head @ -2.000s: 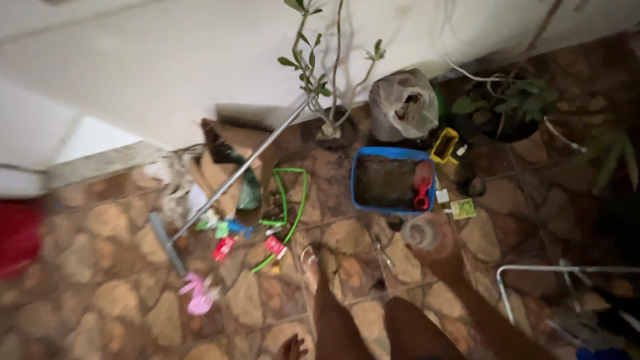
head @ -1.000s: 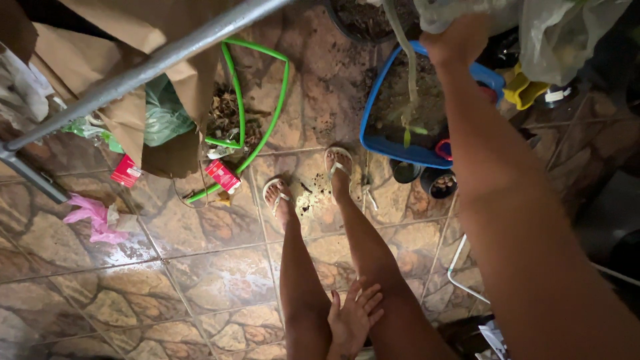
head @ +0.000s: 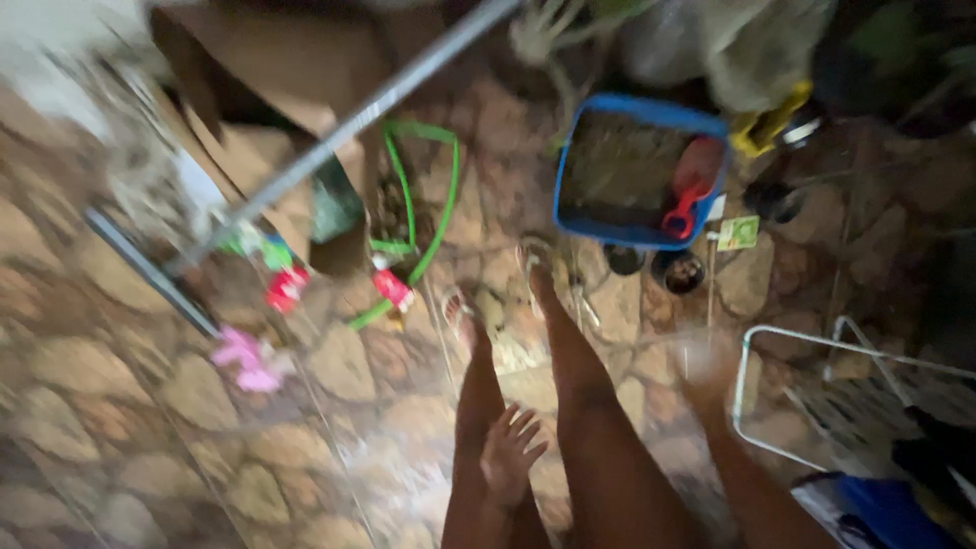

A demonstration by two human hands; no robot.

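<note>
My left hand [head: 514,450] is over my left leg, palm up with its fingers spread and nothing in it. At the right, my right hand [head: 703,374] is blurred over the stone-patterned floor; it seems to be around a clear container [head: 698,352]. Above it stands a blue plastic tub [head: 654,113] of dark soil [head: 618,171], with a red toy shovel [head: 690,191] lying at its right side. Small black pots [head: 677,272] stand just below the tub. A small green and white packet [head: 738,232] lies right of them.
A squeegee [head: 335,145] with a metal pole slants across an open cardboard box [head: 252,76] at the left. A green plastic frame [head: 455,183], red packets [head: 287,288] and a pink plastic bag [head: 248,358] lie nearby. A white metal rack [head: 738,381] stands at right. A yellow object [head: 770,126] touches the tub's corner.
My right hand has moved from above the blue tub back down to the right of my legs. My left hand stays over my leg. The view has moved back and shows more floor.
</note>
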